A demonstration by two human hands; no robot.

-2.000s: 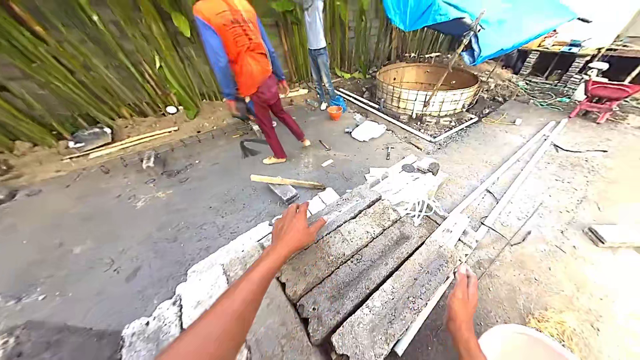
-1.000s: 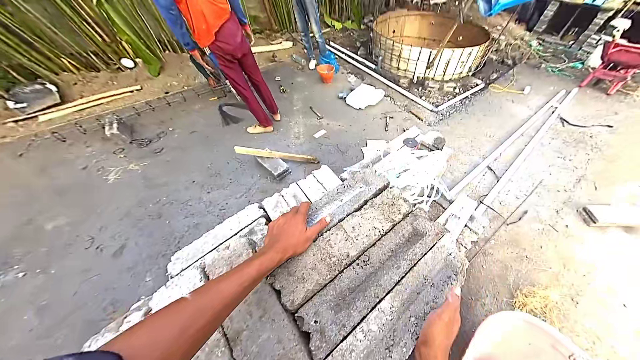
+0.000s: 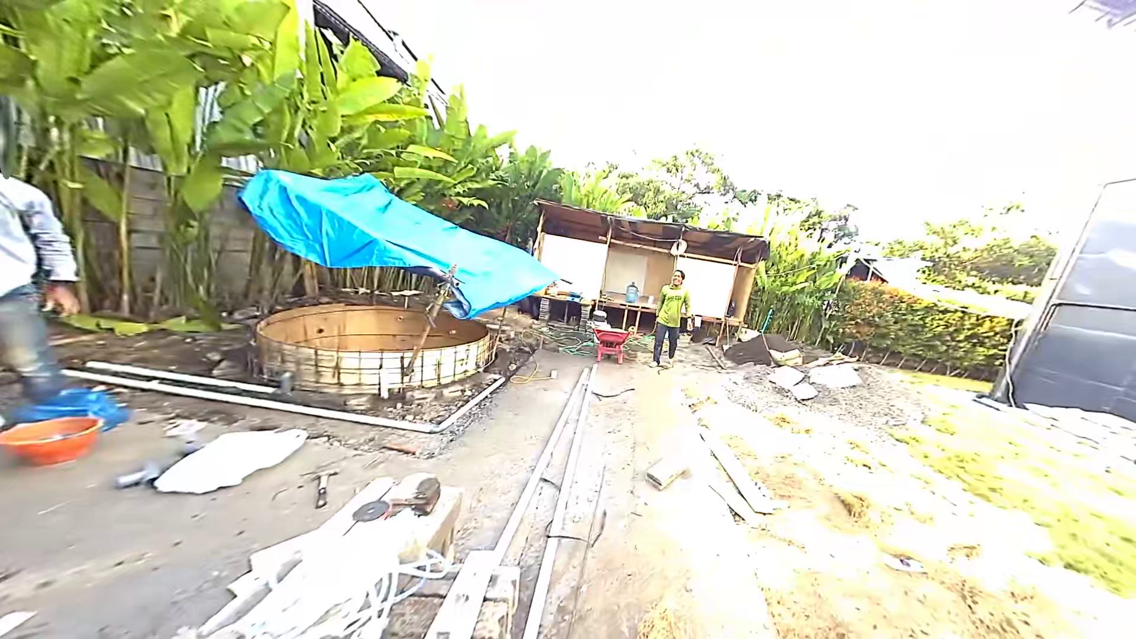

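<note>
Neither my left hand nor my right hand is in the frame of now. At the bottom, a heap of white cord point(image 3: 373, 586) and pale sheet scraps lies over blocks. A dark disc point(image 3: 371, 511) and a brown object point(image 3: 426, 493) rest on top of it. A hammer point(image 3: 321, 488) lies on the grey ground just beyond. Long white pipes point(image 3: 568, 444) run away from me beside the heap. What the hands touch is hidden below the view.
A round ring form point(image 3: 373, 346) stands at left under a blue tarp point(image 3: 390, 235). An orange basin point(image 3: 51, 440) sits near a person's legs at the left edge. A person in a green shirt point(image 3: 674, 306) stands by a red wheelbarrow point(image 3: 611, 343). Boards point(image 3: 737, 475) lie at right.
The view has swung up and to the right. Both hands, earlier at the rough concrete blocks, have left the view. The person in the orange vest is also out of view.
</note>
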